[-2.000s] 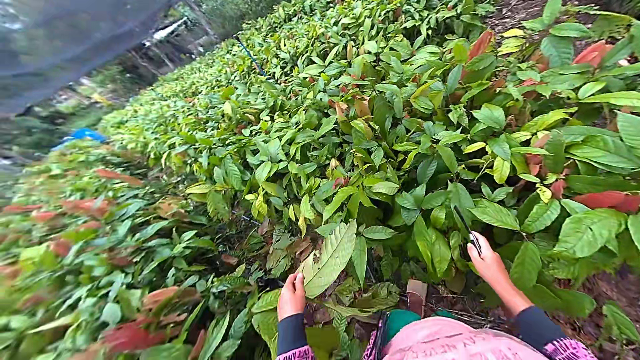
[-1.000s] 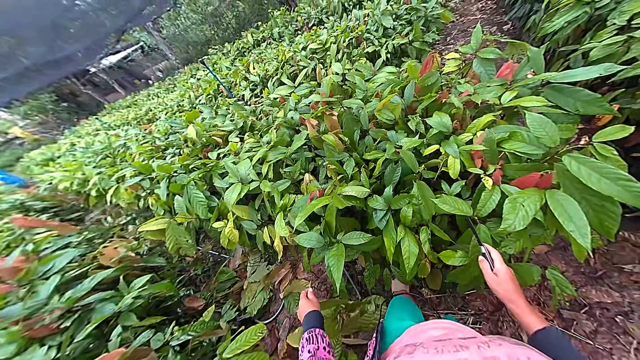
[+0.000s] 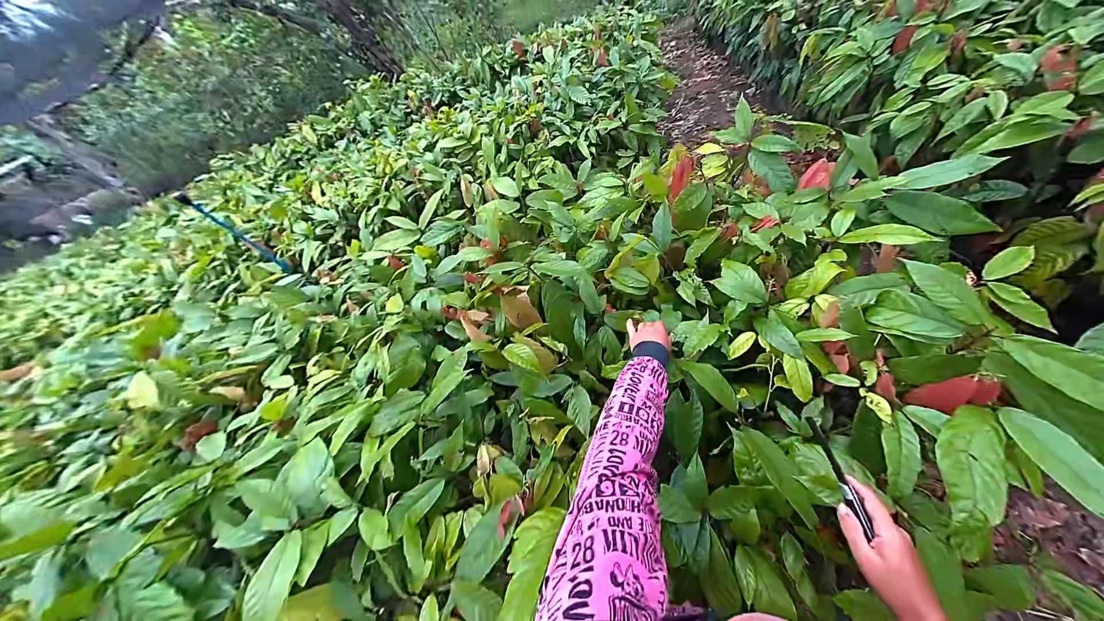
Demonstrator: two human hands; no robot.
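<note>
My left hand (image 3: pixel 649 333), in a pink printed sleeve with a dark cuff, reaches forward among the leafy seedlings (image 3: pixel 561 259). Its fingertips are partly hidden by foliage, so whether they grip a leaf or stem does not show. At the lower right, my right hand (image 3: pixel 884 543) is closed around a slim black-handled tool (image 3: pixel 852 500), perhaps a knife or pruning tool. The tool's dark end points up and left, over green leaves. Large green leaves and a reddish leaf (image 3: pixel 953 392) lie close beyond the right hand.
A dirt path (image 3: pixel 703 86) with fallen leaves runs between this bed and another row of plants (image 3: pixel 914 52) at the right. A blue stake (image 3: pixel 233 231) leans among the plants at left. Dark shade netting (image 3: pixel 69 52) hangs at the upper left, near trees.
My left hand has moved from low near my body to far forward into the plants. The leaf it held two seconds ago was gone from it one second ago. The tool stays in my right hand.
</note>
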